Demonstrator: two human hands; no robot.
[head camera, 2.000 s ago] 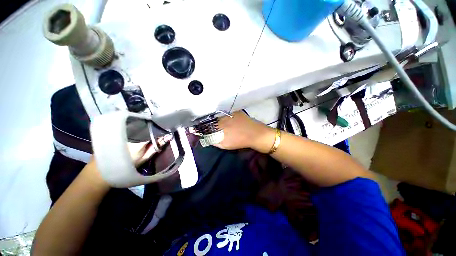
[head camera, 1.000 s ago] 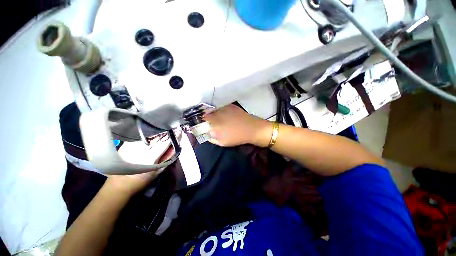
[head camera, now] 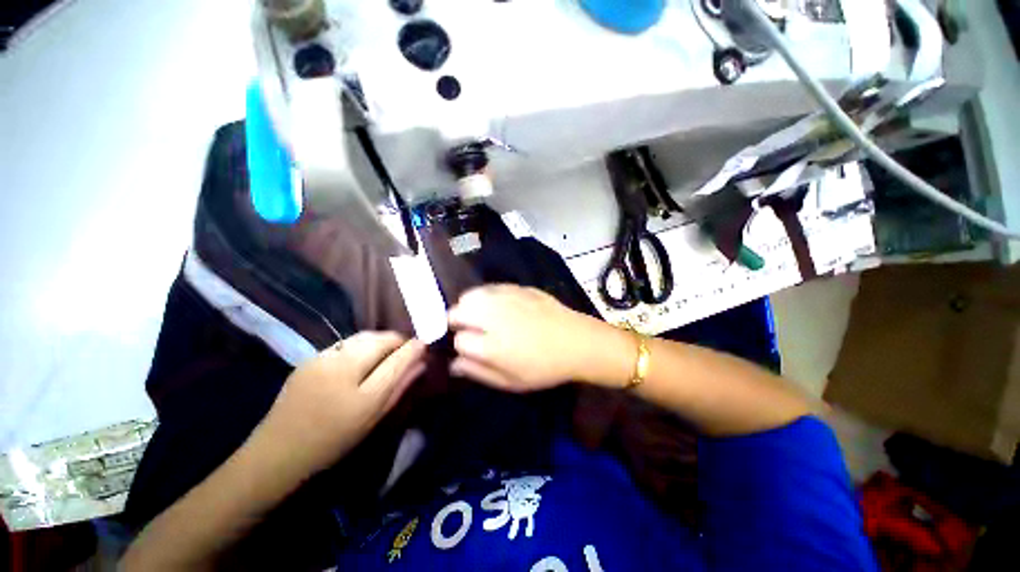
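Dark maroon and black cloth [head camera: 358, 263] lies under the machine head and hangs over the table edge to my lap. A narrow white piece [head camera: 418, 297] lies on it, pointing towards me from the presser foot area [head camera: 438, 212]. A small white label [head camera: 464, 241] is beside the foot. My left hand [head camera: 356, 385] pinches the cloth at the white piece's lower end. My right hand [head camera: 515, 335] has curled fingers on the cloth just right of that end. The cloth between the fingertips is partly hidden.
The white machine head [head camera: 559, 89] spans the top. Black-handled scissors [head camera: 638, 263] and a green-handled tool [head camera: 747, 257] lie right of the needle. A light blue piece [head camera: 268, 151] hangs at the head's left end. A grey cable [head camera: 839, 117] crosses the upper right.
Both hands have moved back from the needle area towards me. My left hand has come out from behind the machine's guard loop. The view has shifted, showing the scissors and presser foot more fully.
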